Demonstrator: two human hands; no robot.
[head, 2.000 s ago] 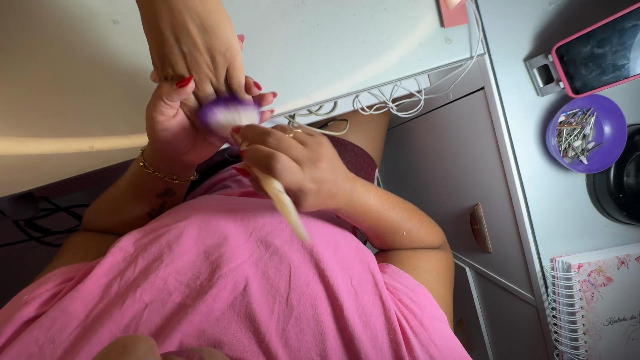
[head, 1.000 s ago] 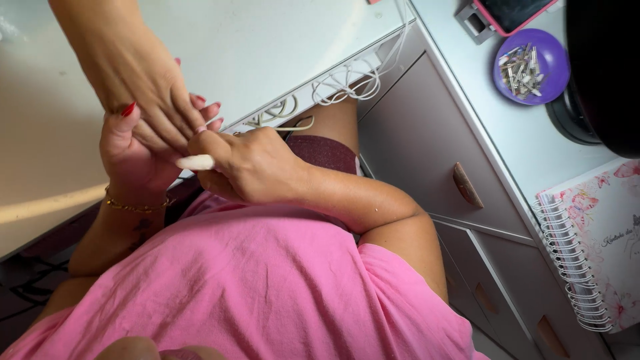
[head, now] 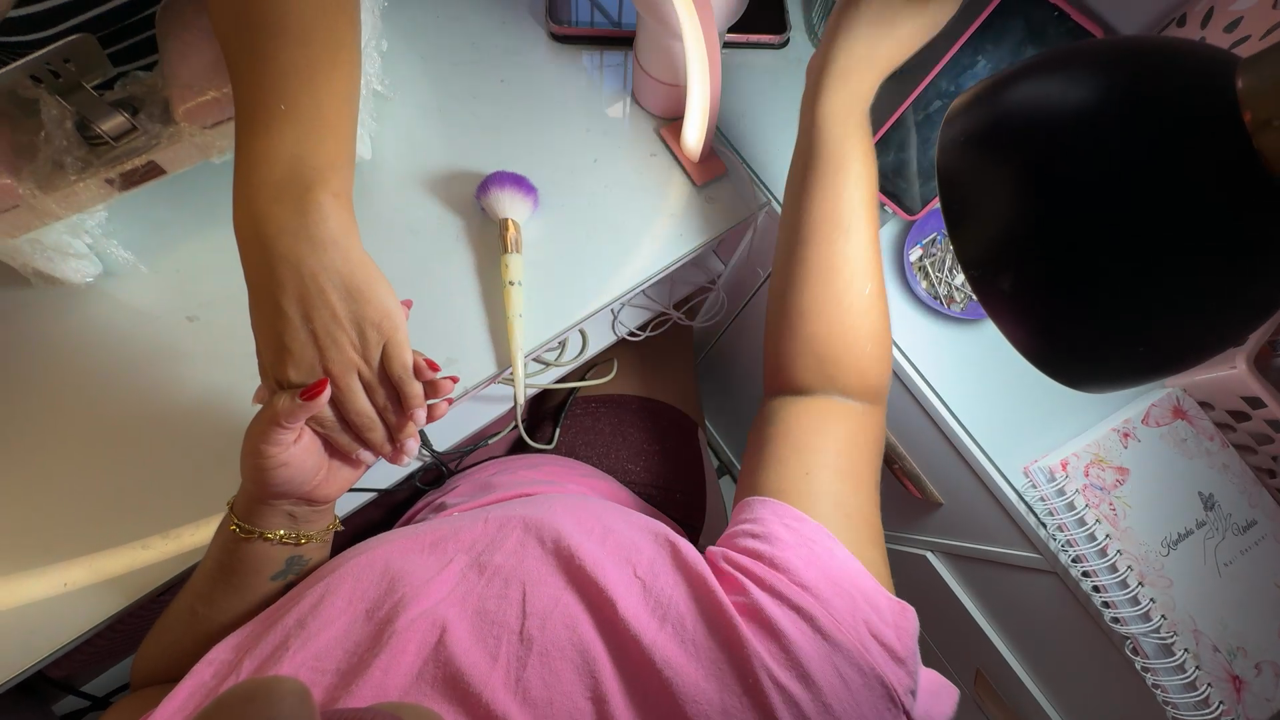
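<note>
My left hand [head: 305,440], with red nails and a gold bracelet at the wrist, holds another person's hand [head: 335,330] from below by its fingers. A soft dusting brush [head: 511,270] with purple and white bristles and a pale handle lies on the white table, its handle end at the front edge. My right arm reaches forward to the right side; only part of my right hand [head: 895,20] shows at the top edge, and its fingers are cut off, so what it touches is hidden.
A phone or tablet in a pink case [head: 925,130], a purple bowl of metal nail drill bits [head: 940,270] and a black rounded object [head: 1100,210] are at the right. A spiral notebook [head: 1170,540] lies nearer. A pink lamp [head: 690,90] stands behind the brush; cables [head: 670,310] hang below the table edge.
The brush, earlier in my right hand, now lies on the table. My right arm has moved from the held hand to the far right. My left hand still holds the other person's hand. The view has shifted.
</note>
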